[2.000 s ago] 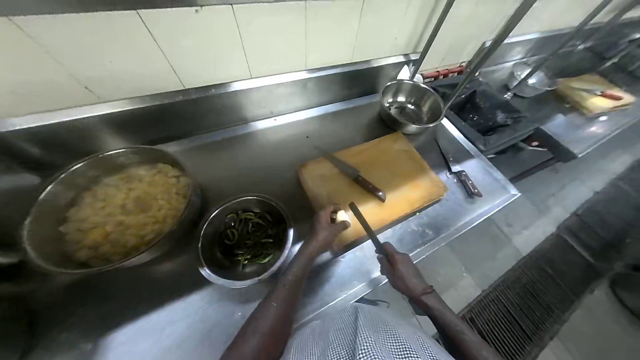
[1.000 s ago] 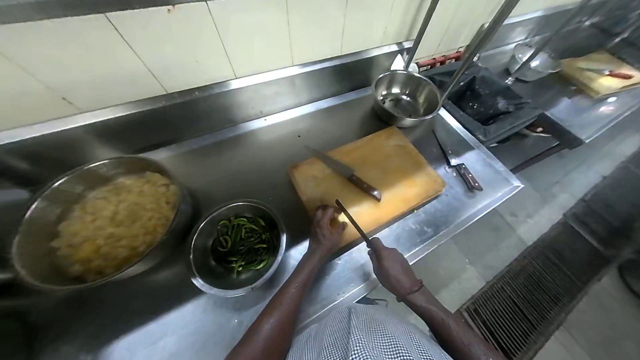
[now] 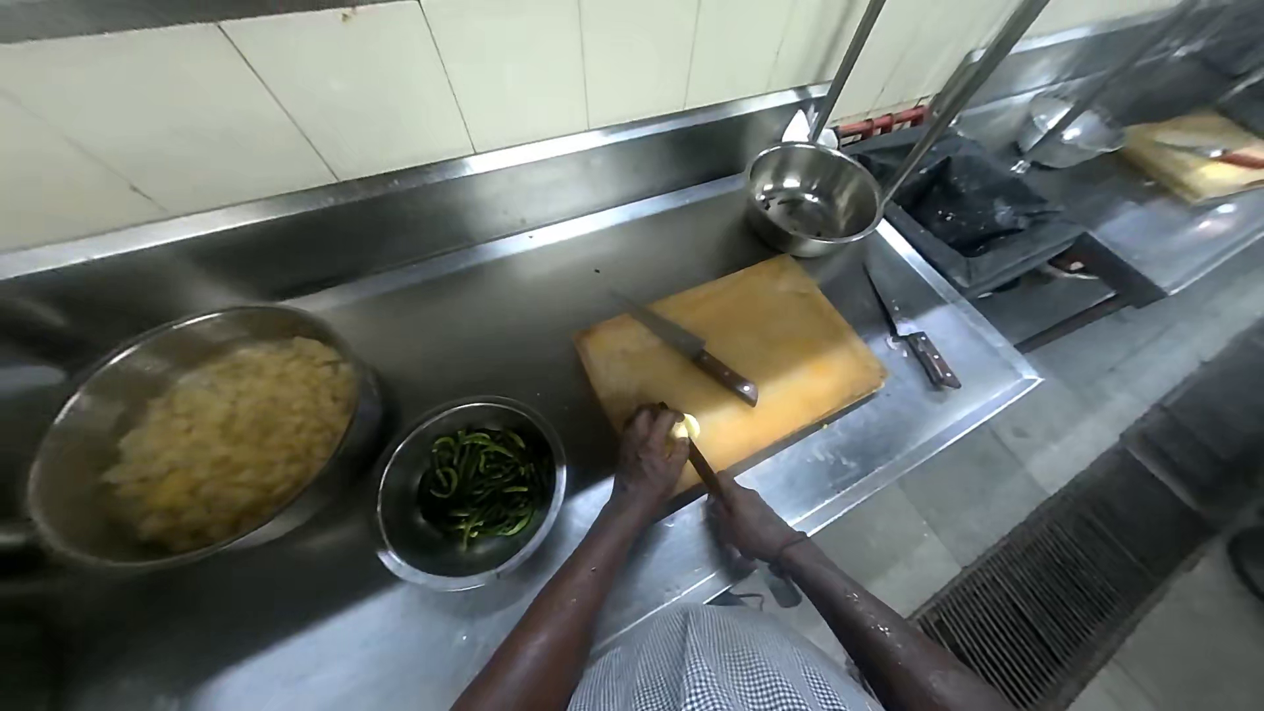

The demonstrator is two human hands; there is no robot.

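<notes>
My left hand (image 3: 652,454) holds a small pale yellow piece of food (image 3: 684,427) against the near left edge of a wooden cutting board (image 3: 780,326); its kind cannot be told. My right hand (image 3: 746,518) grips a knife (image 3: 703,466) whose blade touches or lies close beside that piece. A second knife with a brown handle (image 3: 726,377) rests across the board, its tip past the far left edge. Left of my hands, a steel bowl (image 3: 561,474) holds dark green strips of a cut vegetable. Farther left stands a large steel bowl (image 3: 370,395) of pale yellow chunks.
An empty-looking steel pot (image 3: 815,202) with dark specks stands behind the board. Right of the board lies another knife (image 3: 928,357), near the metal counter's edge (image 3: 997,385). Slanting metal poles (image 3: 978,84) rise by a black basin-like unit (image 3: 973,212). A farther board (image 3: 1185,158) is at the right.
The knife in my right hand, raised clear of the left fingers two seconds ago, is now lower, with its blade at the pale piece. My left hand stays at the board's near left edge.
</notes>
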